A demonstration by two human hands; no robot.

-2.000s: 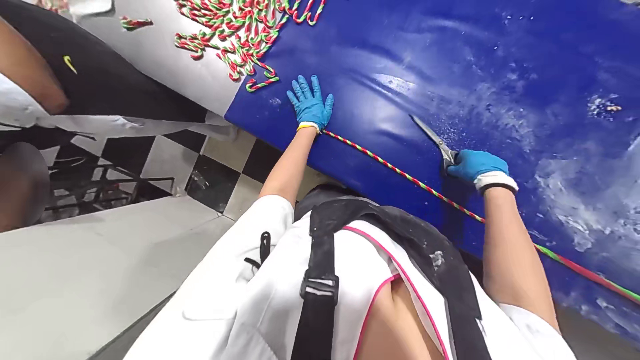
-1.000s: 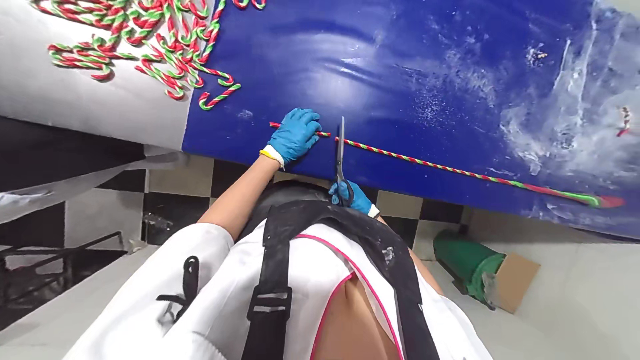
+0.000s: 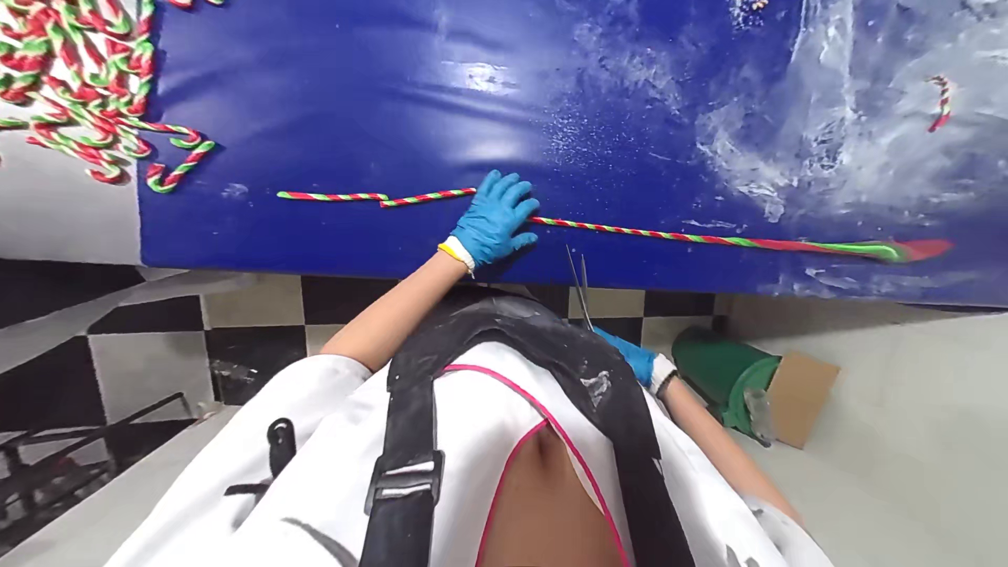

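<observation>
My left hand (image 3: 496, 218), in a blue glove, lies palm down over the twisted red, green and white candy rope (image 3: 654, 233) near the front edge of the blue table cover. Left of that hand, two short straight candy pieces (image 3: 429, 197) lie end to end, slightly offset. The rope runs on to the right, thickening into a red and green end. Below the table's edge, my right hand (image 3: 628, 356), also gloved in blue, holds scissors (image 3: 581, 287) with parted blades pointing up toward the rope. My body partly hides the right hand and the scissor handles.
A pile of candy canes (image 3: 75, 87) covers the upper left, partly on a pale surface, with one hooked cane (image 3: 183, 167) near it. A curved candy piece (image 3: 940, 102) and white powder lie at the right of the blue-covered table (image 3: 354, 236). A green bin (image 3: 724, 378) stands on the floor.
Two short pieces now lie separate, left of my left hand. Two seconds ago the scissors were above the rope; now my right hand holds them below the table's edge. The view has shifted.
</observation>
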